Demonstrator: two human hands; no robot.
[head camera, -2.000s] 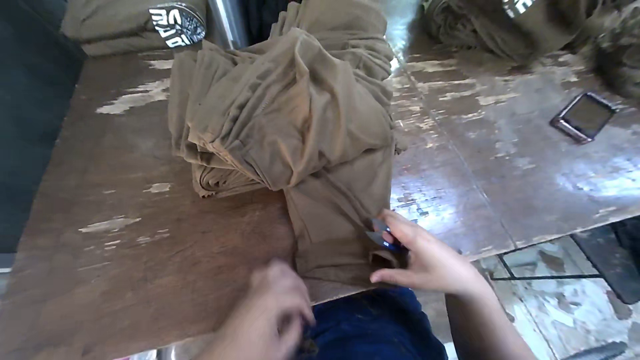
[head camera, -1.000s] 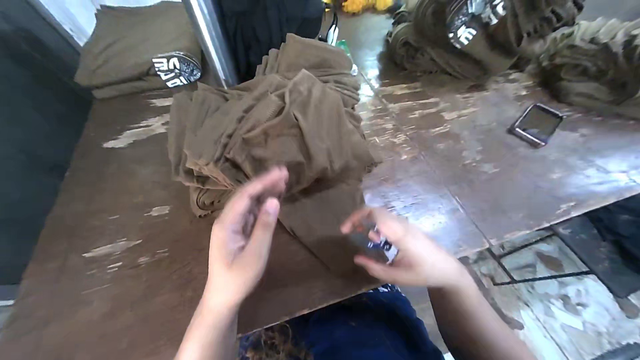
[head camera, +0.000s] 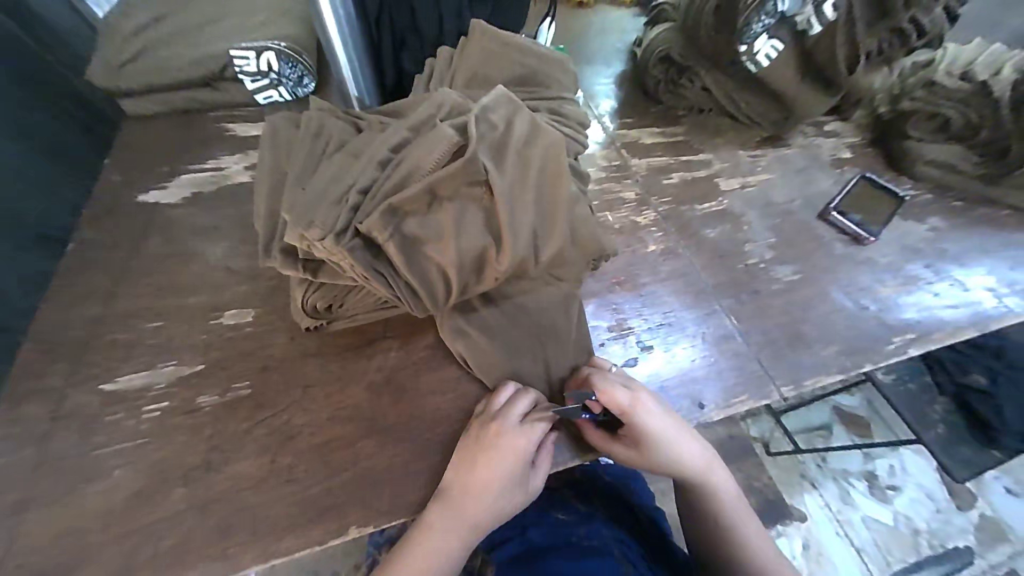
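A heap of brown fabric garments (head camera: 448, 200) lies on the worn wooden table (head camera: 240, 432), one flap of it stretching down to the near edge. My left hand (head camera: 504, 448) pinches the lower edge of that flap. Close on its right, my right hand (head camera: 632, 416) holds a small pair of thread snips (head camera: 580, 406), whose metal blades point left at the fabric by my left fingertips. Whether the blades touch the cloth or a thread I cannot tell.
Folded brown cloth with a white print (head camera: 200, 56) lies at the back left beside a metal post (head camera: 346, 56). Rolled brown bundles (head camera: 744, 72) and a greenish bundle (head camera: 952, 120) are at the back right. A phone-like device (head camera: 864, 208) lies on the right side.
My left hand, raised with fingers apart a second ago, has come down onto the fabric's lower edge. My right hand has moved down beside it with the snips.
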